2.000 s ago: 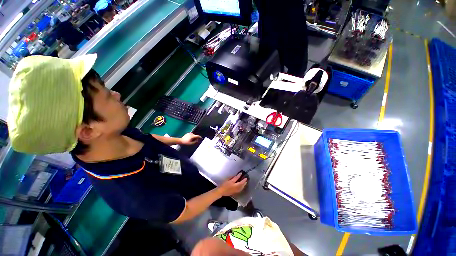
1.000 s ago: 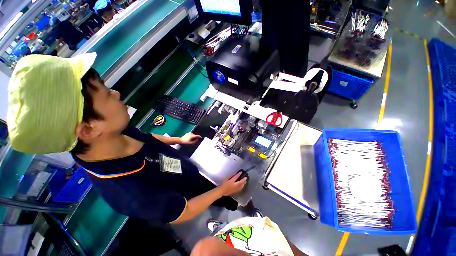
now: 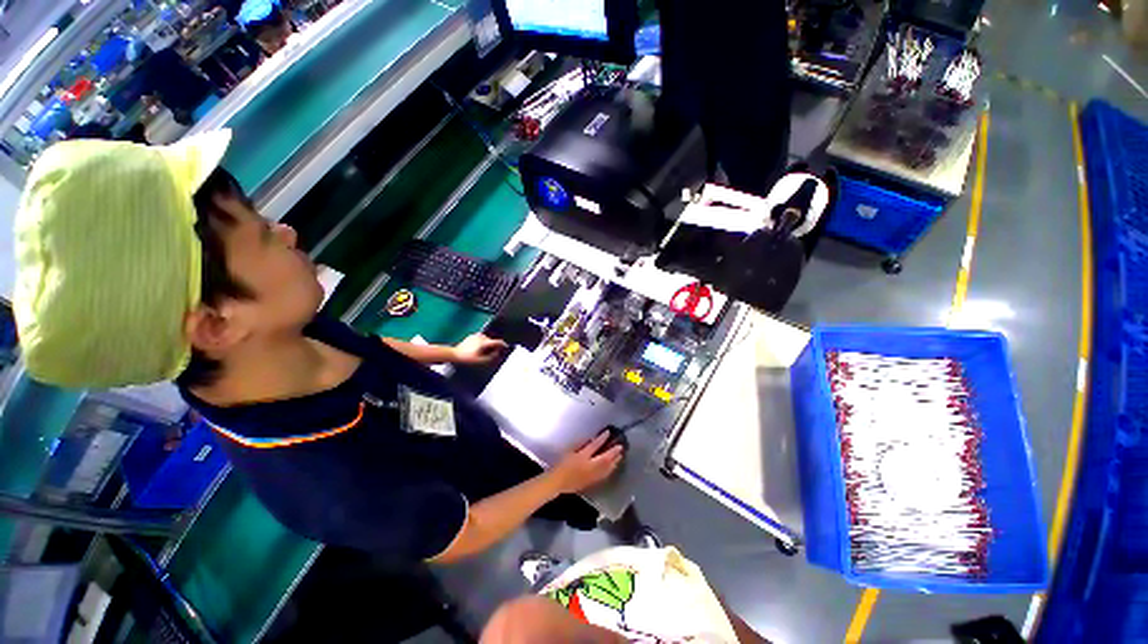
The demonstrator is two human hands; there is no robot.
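Note:
Neither of my hands is in view; only bare skin of an arm shows at the bottom edge, beside a white printed shirt (image 3: pixel 655 591). A blue plastic tote (image 3: pixel 1017 466) stands at the right. It holds rows of white wire leads (image 3: pixel 906 466) with dark red ends. A white-topped cart (image 3: pixel 743 428) is beside and partly under the tote. A bench-top machine (image 3: pixel 617 340) with yellow parts and a small lit display is left of the cart, behind a metal work plate (image 3: pixel 541 403).
A person in a yellow-green cap (image 3: pixel 113 264) stands at the left, one hand on a black mouse (image 3: pixel 612 438). A keyboard (image 3: pixel 453 277) lies on the green bench. Another dark-clothed person (image 3: pixel 724 88) stands behind. A second cart (image 3: pixel 906 138) and blue crates (image 3: pixel 1114 377) are at the right.
The capped person's head has shifted slightly left. The dark-clothed person behind has shifted slightly right. The tote and machine show no clear change.

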